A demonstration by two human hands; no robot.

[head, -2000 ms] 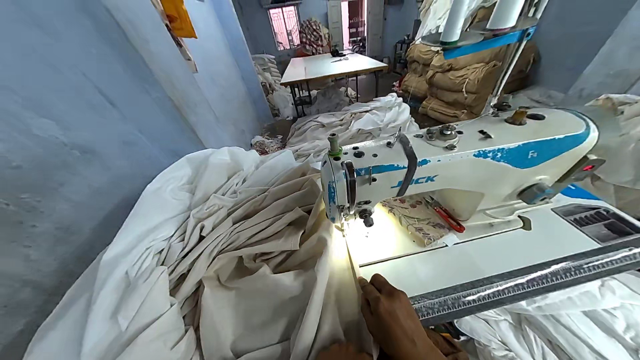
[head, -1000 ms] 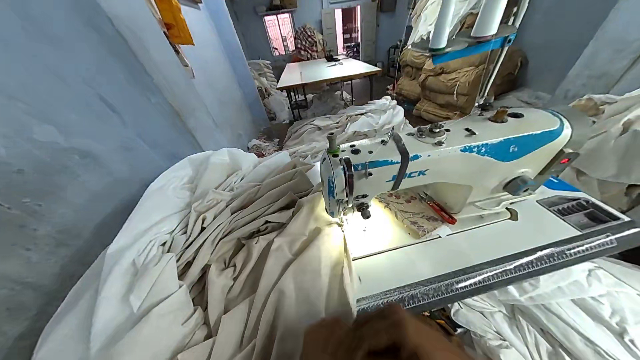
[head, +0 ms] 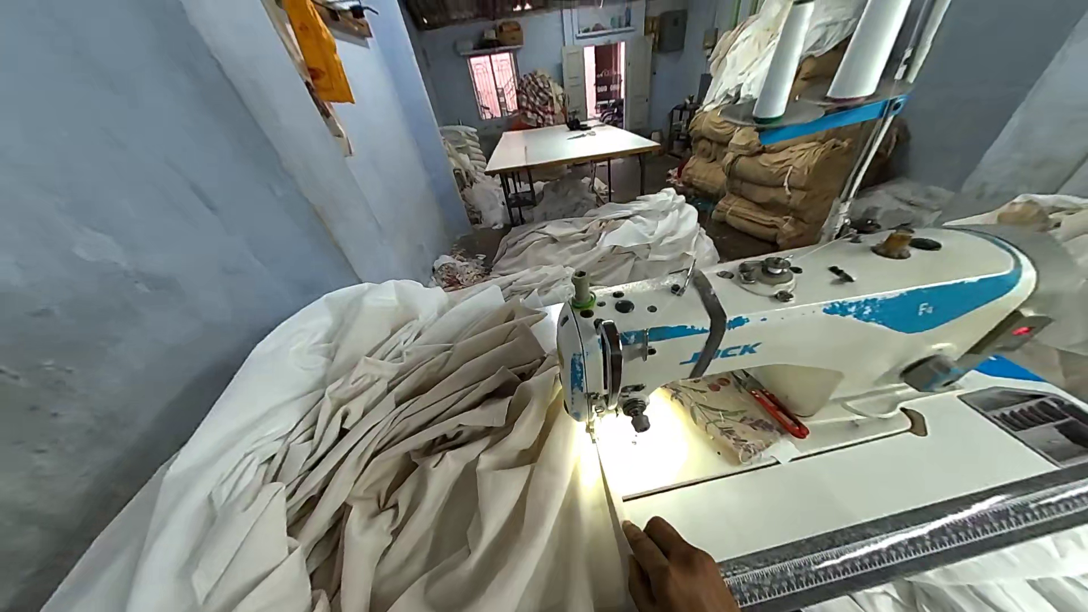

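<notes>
A white and blue Jack industrial sewing machine stands at the right, its lamp lighting the needle area. Beige and white fabric lies in deep folds left of the needle, and its right edge runs under the presser foot. My right hand is at the bottom, thumb and fingers pinching that fabric edge just in front of the needle. My left hand is out of the frame. Behind the needle, red-handled thread snips rest by a piece of floral cloth on the machine bed.
A measuring tape strip runs along the machine table's near edge. Cones of white thread stand on a rack behind the machine. More white fabric is heaped beyond it, before a white table. Burlap sacks are stacked at the back right.
One second ago a hand was a blur at the bottom edge; now my right hand is clearly at the fabric edge. A second hand, partly visible at the bottom two seconds ago, is out of view.
</notes>
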